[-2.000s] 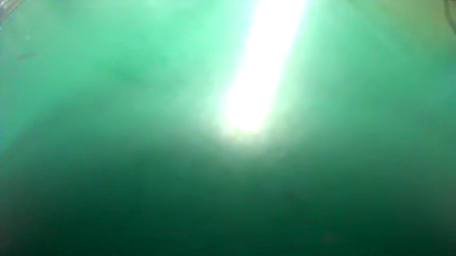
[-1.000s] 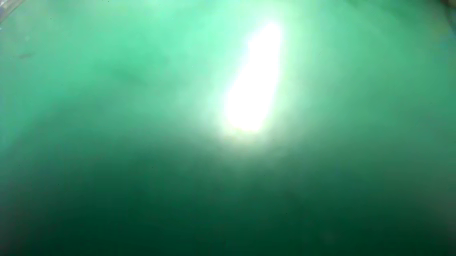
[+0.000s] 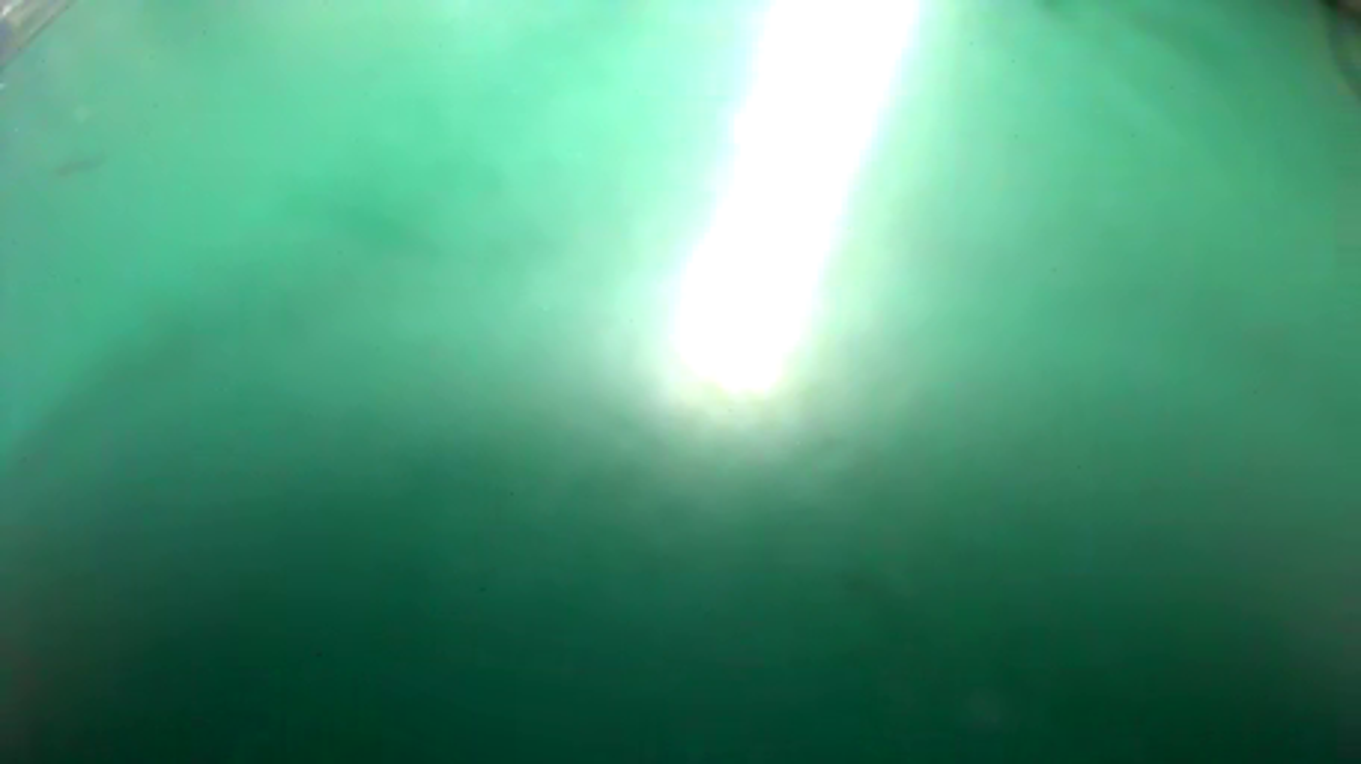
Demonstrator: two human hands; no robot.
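Note:
A green surface [image 3: 373,314], which looks like the bench top seen very close and blurred, fills almost the whole head view. A bright white light reflection runs from the top edge down to about the centre. The lower part of the surface is dark green. Neither my left hand nor my right hand is in view. No held or worked thing is in view.
A clear, shiny edge of something [image 3: 27,21] is cut off at the top left corner; I cannot tell what it is. A thin dark shape [image 3: 1345,48] shows blurred at the top right corner.
The reflection, shortened at the top one second ago, reaches the top edge again. The yellowish patch at the top right from two seconds ago is now green.

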